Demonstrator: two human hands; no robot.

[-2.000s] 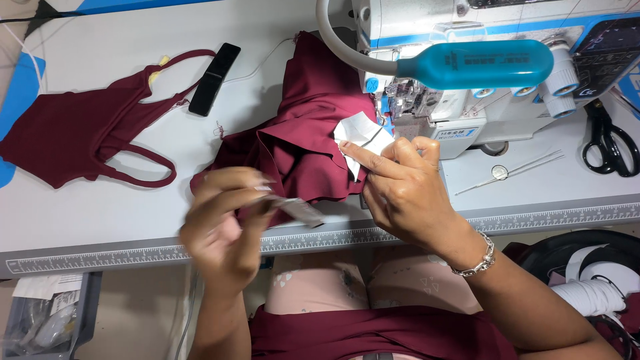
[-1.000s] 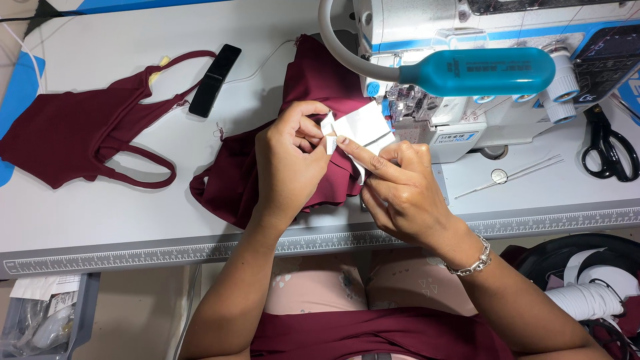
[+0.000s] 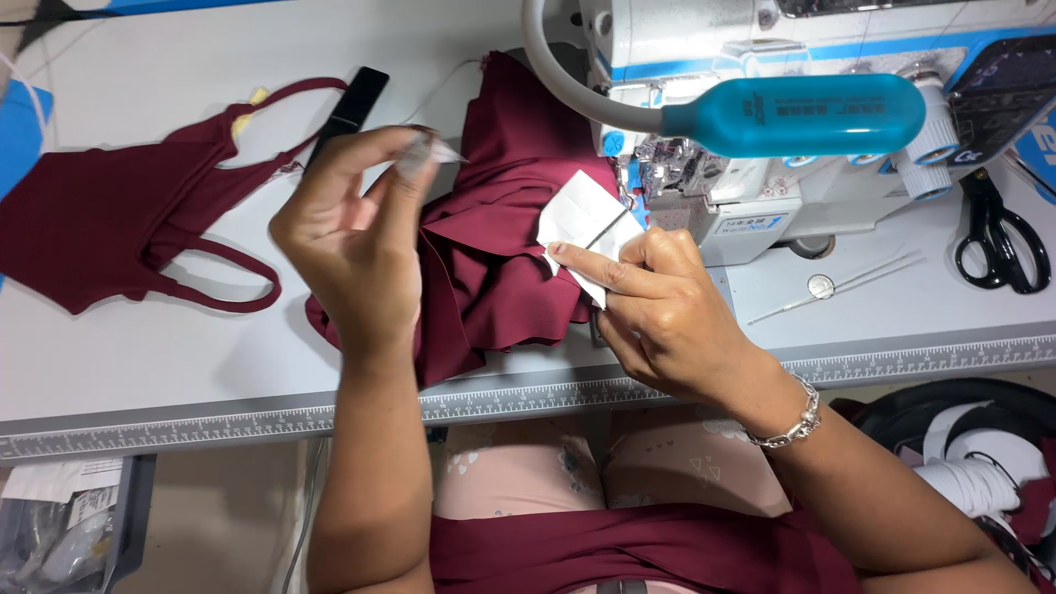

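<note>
Raised over the table, my left hand (image 3: 363, 223) pinches a small pale scrap (image 3: 441, 152) between thumb and fingers; the scrap is partly hidden and blurred. My right hand (image 3: 668, 305) holds a white sheet piece (image 3: 577, 213), its index finger pressing the near corner. A dark strip crosses that white piece. Beneath it, gathered maroon fabric (image 3: 511, 297) lies on the table beside the needle area of a white and blue sewing machine (image 3: 751, 206). A maroon garment with straps (image 3: 99, 214) lies flat at the left, with a black flat bar (image 3: 363, 95) by one strap.
A teal lamp (image 3: 808, 115) on a bent grey neck hangs over the machine. Black-handled scissors (image 3: 1002, 239) and metal tweezers (image 3: 866, 280) lie at the right. A ruler tape (image 3: 528, 400) runs along the table's front edge. Below stand a grey bin (image 3: 128, 520) and a black container with white cord (image 3: 965, 487).
My left hand has moved left and away from the white piece, where it was a second ago, with a pale scrap in its fingers. The right hand has stayed on the white piece.
</note>
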